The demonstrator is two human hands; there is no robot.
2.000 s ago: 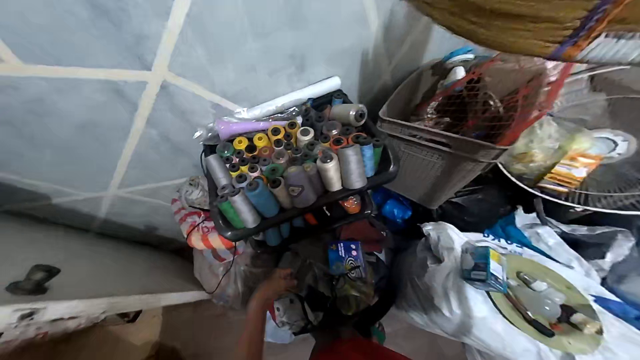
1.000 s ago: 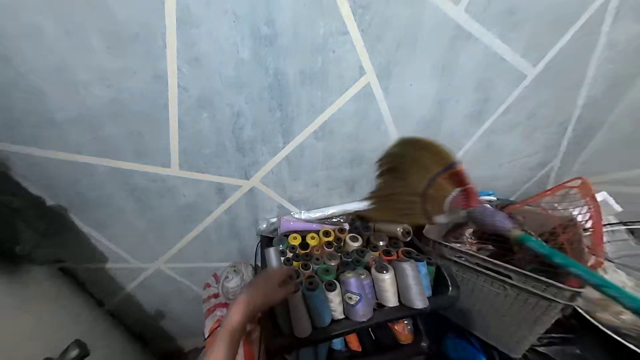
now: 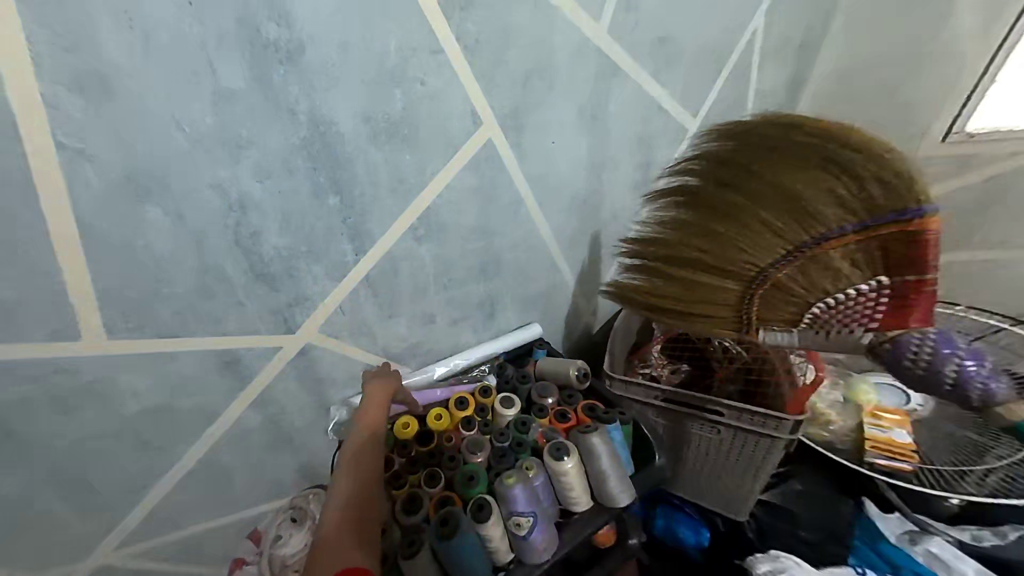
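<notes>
My left hand (image 3: 387, 386) reaches over the back left of a black tray (image 3: 588, 524) packed with thread spools and cones. Its fingers rest at a purple roll (image 3: 436, 394) in clear plastic; whether they grip it I cannot tell. Behind lies a white roll (image 3: 480, 352), against the wall. Yellow spools (image 3: 438, 419) stand just right of the hand, with a lilac cone (image 3: 526, 516) and a grey cone (image 3: 602, 464) at the front. A soft-bristled broom (image 3: 788, 224) is raised at the right, its purple handle (image 3: 944, 368) running off the edge. My right hand is not in view.
A grey plastic basket (image 3: 704, 448) with mixed things stands right of the tray, below the broom. Beyond it lies a round wire fan guard (image 3: 972, 456) with an orange packet (image 3: 890, 436) on it. Tangled white cord (image 3: 294, 528) sits at the lower left. A painted wall (image 3: 240, 200) rises behind.
My left hand has moved from the left side of the spools to the purple roll at the back. The broom, over the tray's back right a second ago, is now above the basket.
</notes>
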